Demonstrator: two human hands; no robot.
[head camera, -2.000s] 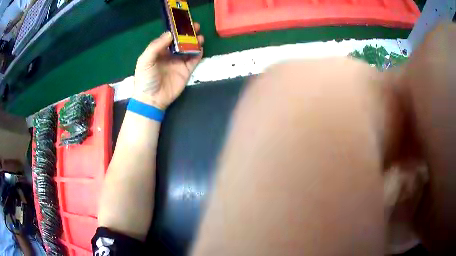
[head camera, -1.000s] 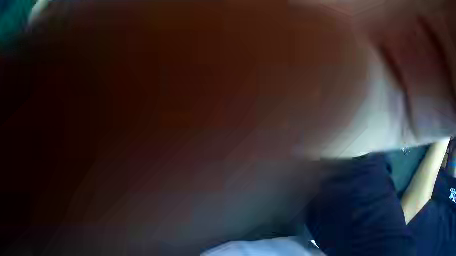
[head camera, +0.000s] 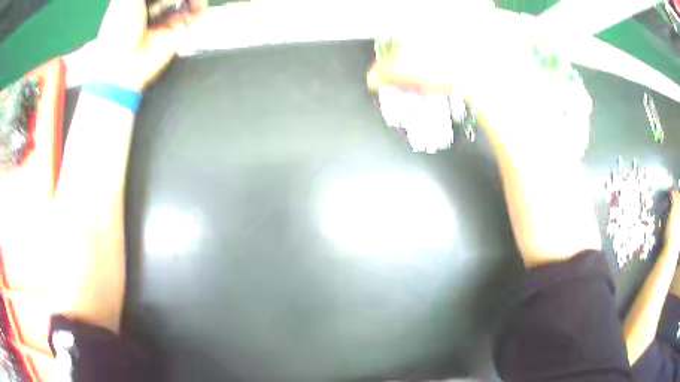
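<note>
The picture is overexposed. My left hand (head camera: 153, 48), with a blue wristband (head camera: 112, 95), is at the top left, partly cut off by the top edge. It holds a dark phone housing (head camera: 170, 9), of which only a part shows. My right hand (head camera: 429, 67) is at the top right of the black mat, washed out to near white. Its fingers are over a pile of green and silvery circuit boards (head camera: 429, 127). Whether it grips a board cannot be told.
A red tray (head camera: 52, 119) with boards (head camera: 16, 119) stands at the left. Small loose parts (head camera: 632, 213) are scattered at the far right, near another person's arm (head camera: 652, 291). A thin strip (head camera: 653, 118) lies above them. The green belt runs along the top behind a white rail.
The large blurred skin-coloured shape that covered much of the view is gone. The view has shifted, and both my arms show over the mat. The image is much brighter.
</note>
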